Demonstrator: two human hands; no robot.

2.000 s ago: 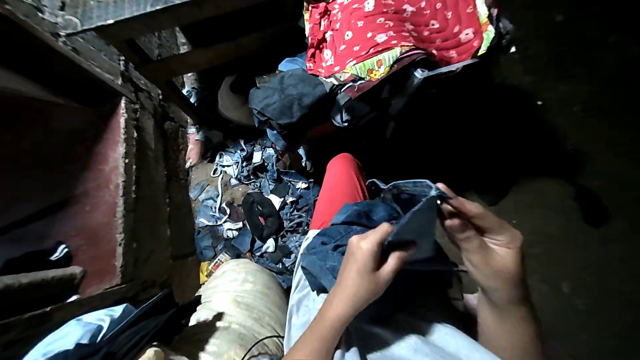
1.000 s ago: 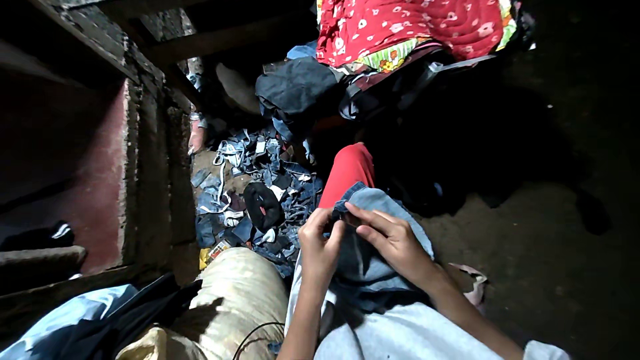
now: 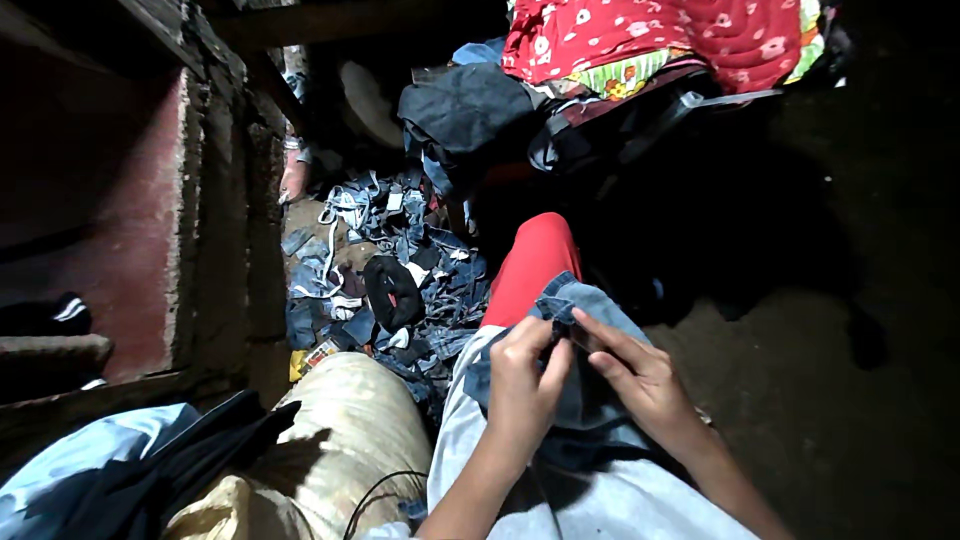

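Note:
A blue denim garment [image 3: 600,307] lies over my lap, on grey cloth [image 3: 622,499] and beside my knee in red cloth [image 3: 536,259]. My left hand [image 3: 525,367] pinches a folded edge of the denim between thumb and fingers. Close on its right, my right hand [image 3: 634,367] has its index finger and thumb at the same edge. Something small and dark seems to be between the fingertips, too unclear to name. The lower part of the garment is in shadow under my wrists.
Denim scraps [image 3: 450,300] with a black cloth ring [image 3: 392,294] cover the floor ahead left. A stuffed pale sack [image 3: 360,420] stands at my left, near dark and light-blue cloth [image 3: 112,442]. Dark cloth [image 3: 465,109] and a red flowered cloth [image 3: 645,37] are piled ahead.
Two seconds ago my hands were farther apart, with the denim edge raised between them. They are now close together at a folded edge, and the garment lies flatter over my lap.

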